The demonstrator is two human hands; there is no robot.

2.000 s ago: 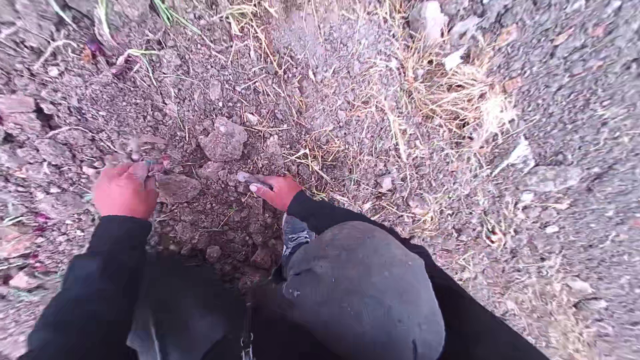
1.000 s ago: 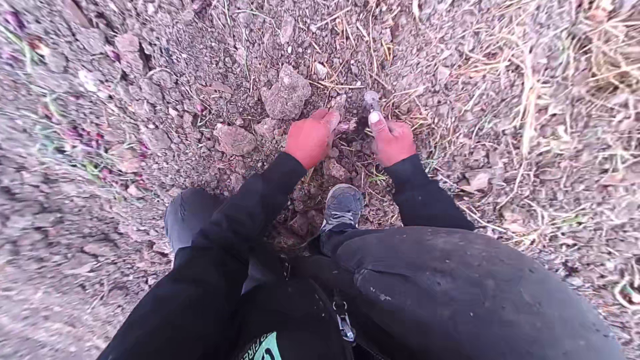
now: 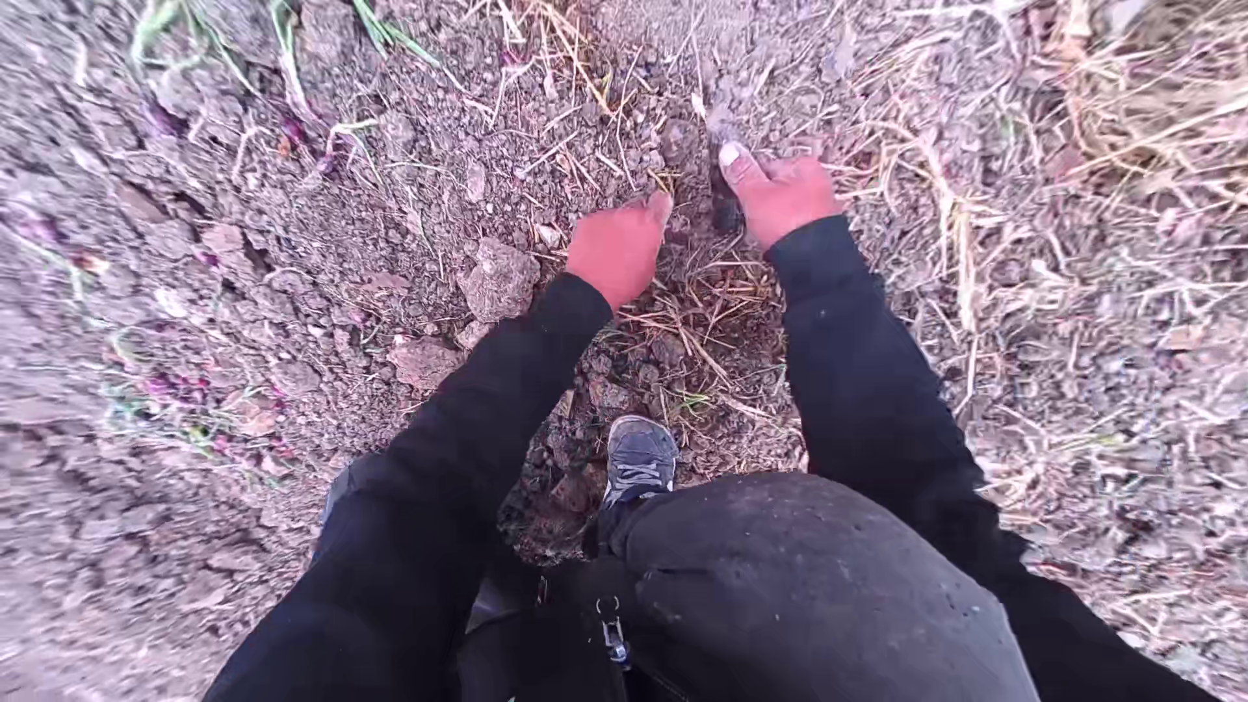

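Note:
My left hand (image 3: 619, 249) is low over the loose soil, its thumb and fingertips brought together near some dry stalks; whether anything is pinched between them cannot be made out. To its right, my right hand (image 3: 783, 192) is curled around a dark tool handle (image 3: 724, 200), with the thumb lying along its top. The tool's far end is blurred against the soil. Dry straw (image 3: 707, 312) lies between and just below the two hands.
Soil clods (image 3: 499, 280) lie left of my left hand. Green-topped onion plants (image 3: 292, 127) are scattered at upper left, with more purple bits lower left. A heap of dry grass (image 3: 1170, 88) is at upper right. My shoe (image 3: 641, 456) stands below the hands, beside my bent knee (image 3: 819, 585).
My hands, far apart two seconds ago, came close together and now work farther forward from my shoe. The view has shifted.

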